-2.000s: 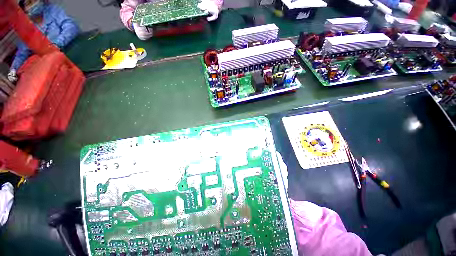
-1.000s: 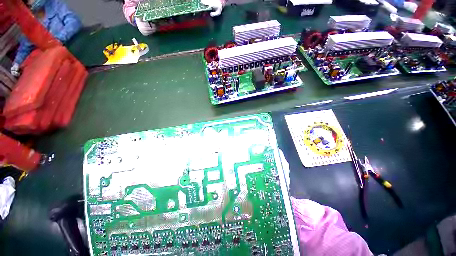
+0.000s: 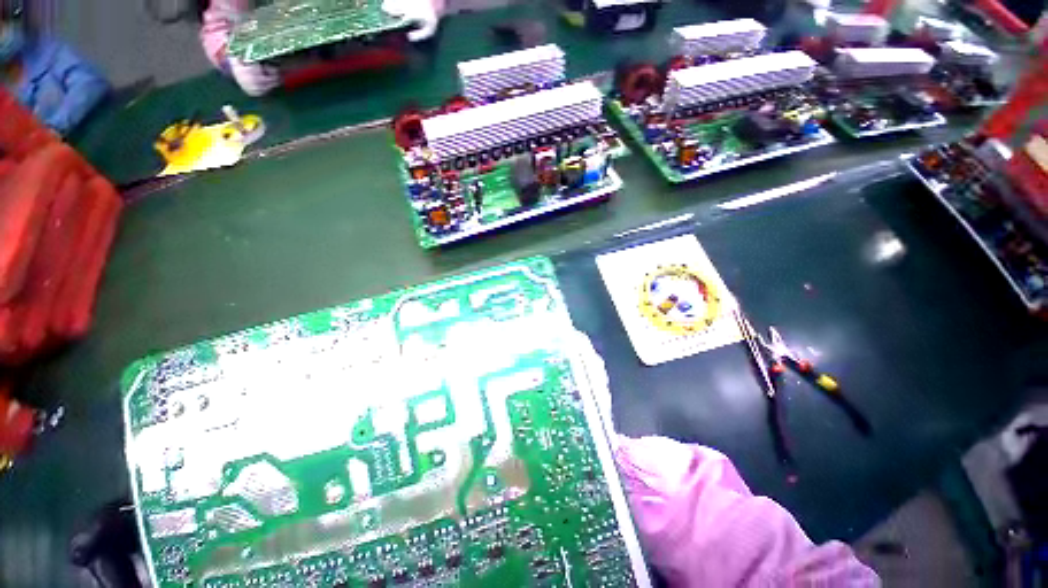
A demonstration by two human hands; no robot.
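Note:
A large green power board (image 3: 379,448) is held up close in front of me, solder side facing me, with strong glare on its upper part. My right hand (image 3: 593,373), in a white glove below a pink striped sleeve, is at the board's right edge. Most of it is hidden behind the board, with only a strip of glove showing. My left hand is not visible; the board and the picture's lower edge cover that side.
Several finished boards with finned heatsinks (image 3: 517,121) stand along the bench. A yellow parts dish (image 3: 678,301) and side cutters (image 3: 833,391) lie right. Red blocks (image 3: 52,230) stand left, a black tool (image 3: 106,546) lower left. A person opposite holds a board (image 3: 316,25).
The view has turned to the right, so the bench things and the held board sit further left. More of the board at the right edge shows. My right hand is still at the board's edge.

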